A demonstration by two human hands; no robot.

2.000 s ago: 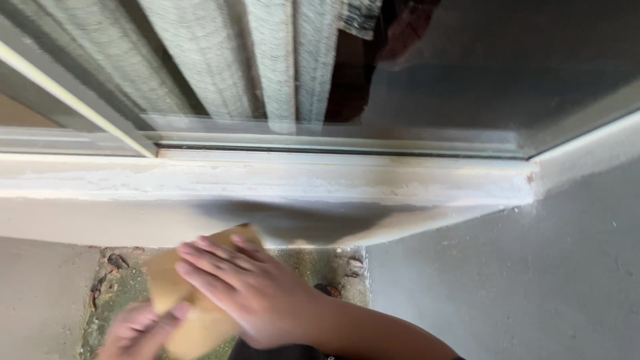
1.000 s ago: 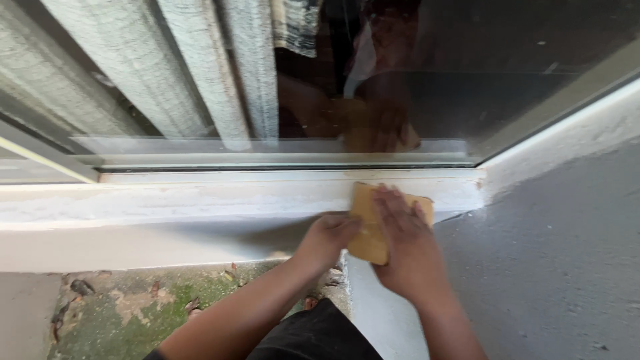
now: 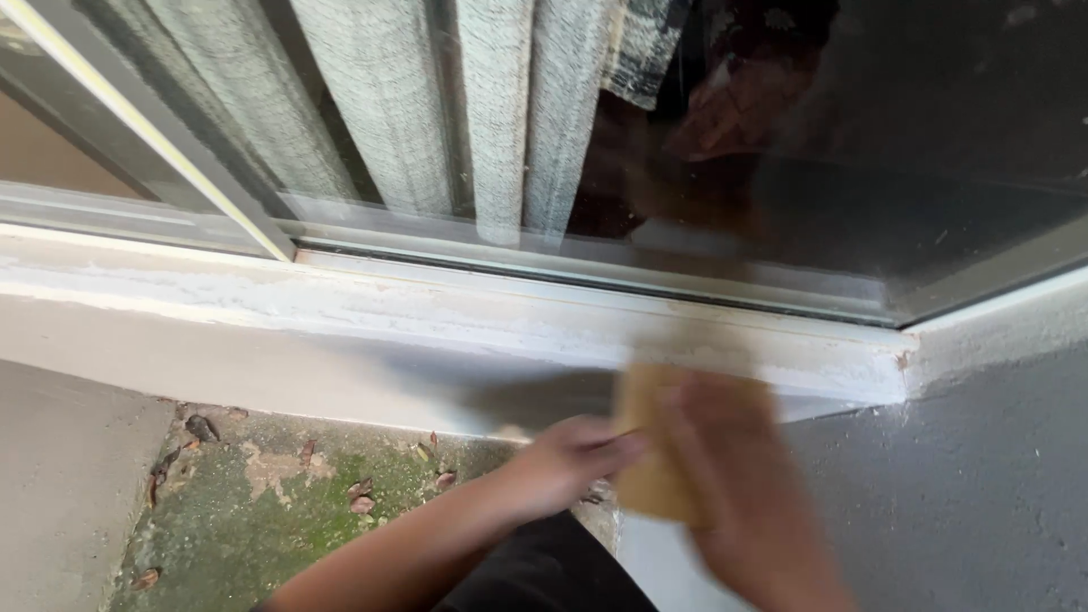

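A tan sheet that looks like sandpaper (image 3: 650,459) is between my two hands, just below the right part of a white window sill (image 3: 476,314). My left hand (image 3: 574,463) pinches its left edge between thumb and fingers. Blurred by motion, my right hand (image 3: 722,467) lies over the sheet's right side, fingers toward the sill. Whether the sheet touches the sill edge cannot be told. White, uneven patches run along the sill's surface. A shadow falls on the sill's front face, left of the sheet.
Behind the sill stands a glass pane (image 3: 850,187) with grey curtains (image 3: 382,102) inside and reflections on it. A grey rough wall (image 3: 960,476) rises at the right. Below is a mossy concrete floor (image 3: 255,510) with dry leaves (image 3: 361,497). A window frame bar (image 3: 170,136) crosses the upper left.
Two seconds ago both hands and the sheet were farther left along the sill; by one second ago they had moved right, near its right end. They remain toward that end now.
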